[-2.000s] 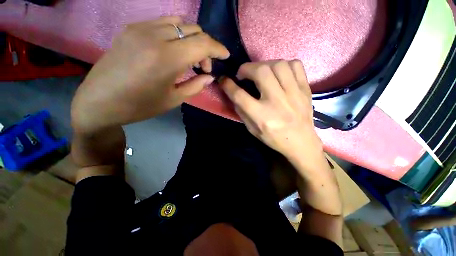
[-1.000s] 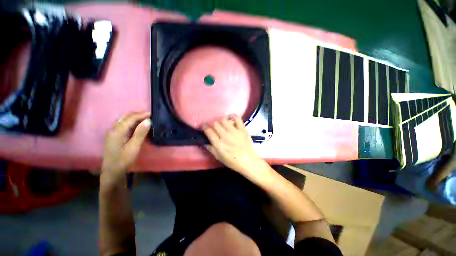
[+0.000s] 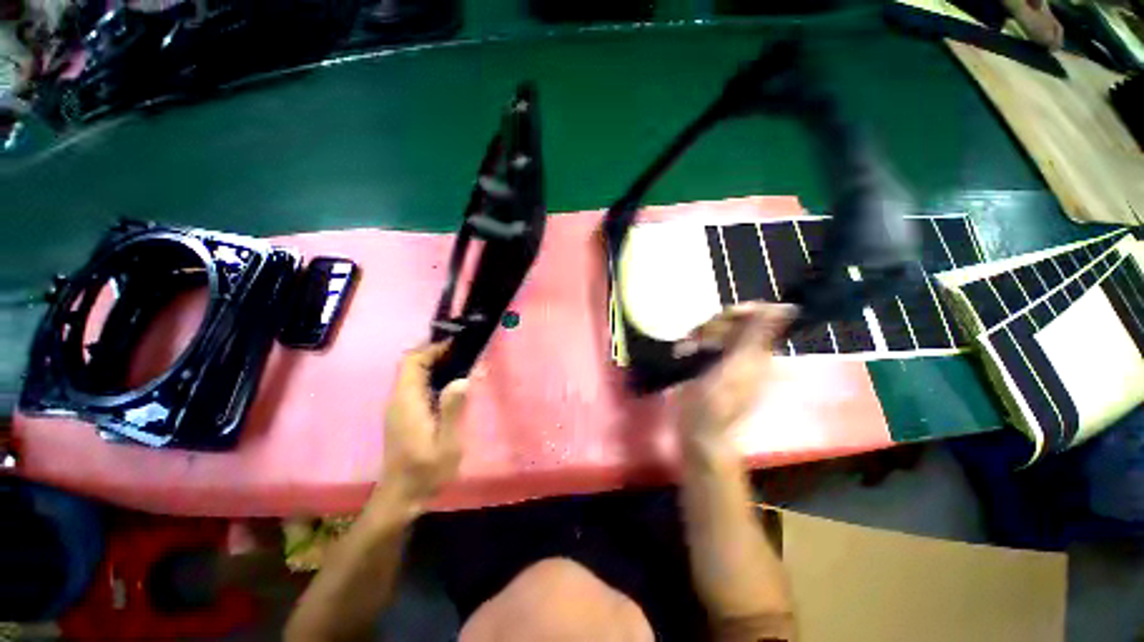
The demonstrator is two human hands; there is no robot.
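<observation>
My left hand [image 3: 424,426] grips the lower end of a black frame [image 3: 496,245] held upright, seen nearly edge-on, above the pink foam sheet [image 3: 565,433]. My right hand [image 3: 734,370] grips the lower edge of another black frame [image 3: 822,138], raised, tilted and blurred by motion. Its round opening shows pale release liner and bench behind it. The sheet of die-cut strips [image 3: 922,329] lies to the right, partly hidden by this frame.
Other black frames [image 3: 232,383] are piled at the left, beside a mobile phone [image 3: 321,301]. A folded stack of strip sheets [image 3: 1089,345] lies at far right on the green bench [image 3: 351,157]. A cardboard carton [image 3: 928,583] is below the edge. Part of another person's hand [image 3: 1039,19] shows top right.
The frame that lay flat on the pink foam is no longer there. Both hands have risen, each now holding a black frame. The view now takes in more of the bench's far side.
</observation>
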